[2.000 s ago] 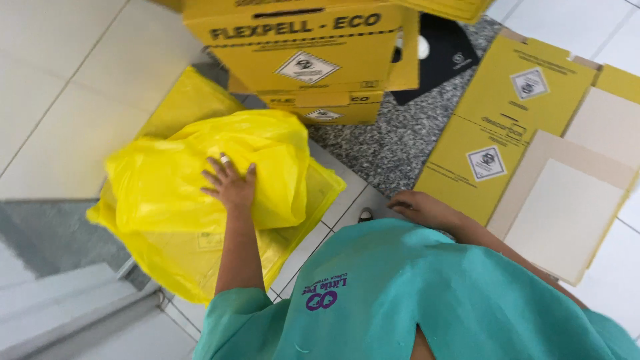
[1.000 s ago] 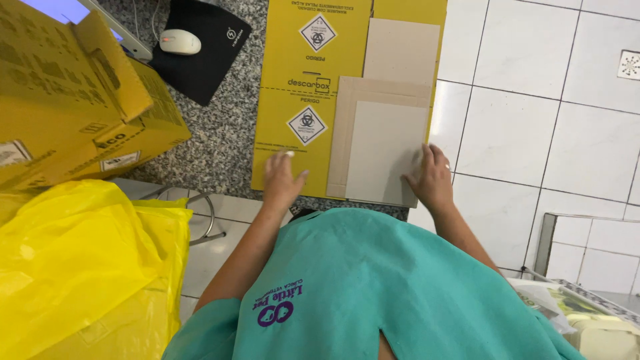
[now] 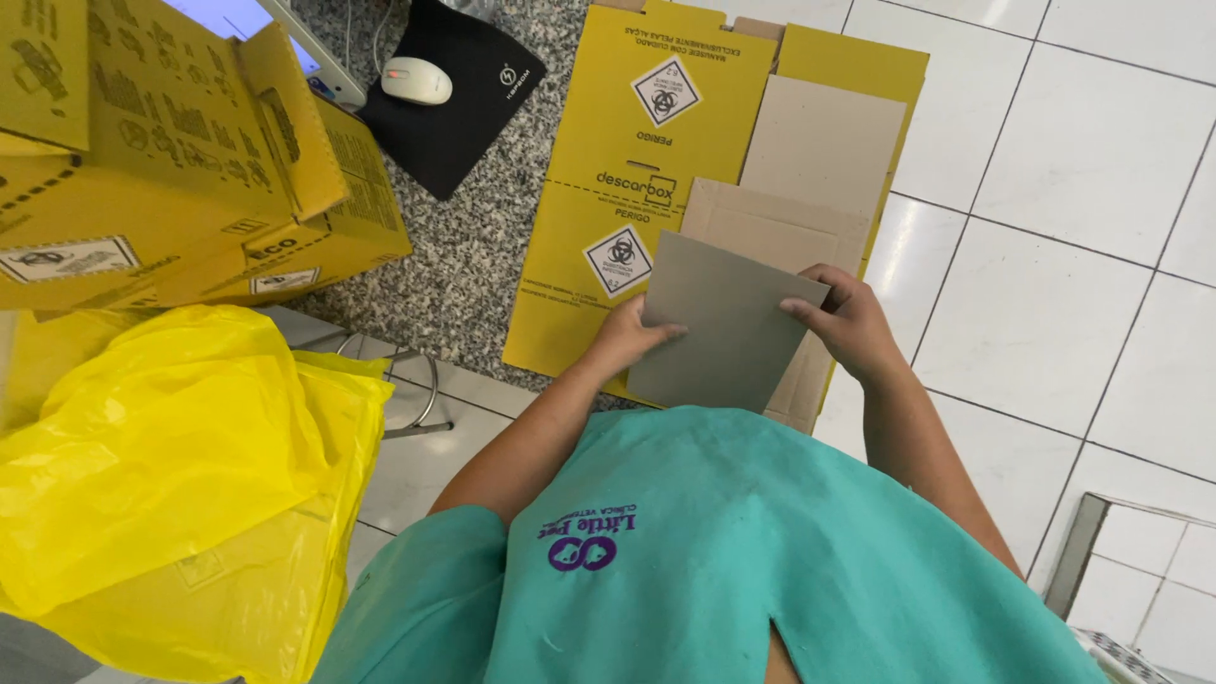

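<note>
A grey rectangular cardboard sheet [image 3: 720,318] is held tilted between my two hands, close to my body. My left hand [image 3: 635,334] grips its left edge, thumb on top. At its upper right corner, my right hand [image 3: 841,313] pinches it between thumb and fingers. Beneath lies a flattened yellow cardboard sharps-disposal box [image 3: 579,199] with printed biohazard diamonds, flat on the granite counter. A beige cardboard piece [image 3: 822,123] and a creased brown cardboard piece [image 3: 760,214] rest over its right part. The sheet hides some of both the box and the brown piece.
Assembled yellow cardboard boxes [image 3: 199,152] stand at the upper left, by a laptop [image 3: 328,81]. A white mouse [image 3: 416,82] sits on a black mouse pad [image 3: 446,133] on the granite counter [image 3: 456,275]. Yellow plastic bags [image 3: 171,456] lie at lower left. White tiles [image 3: 1064,228] extend rightward.
My left hand has left the yellow bag and come to the cardboard. The grey sheet, lying flat one second ago, is now lifted and tilted in both hands. The view has swung right.
</note>
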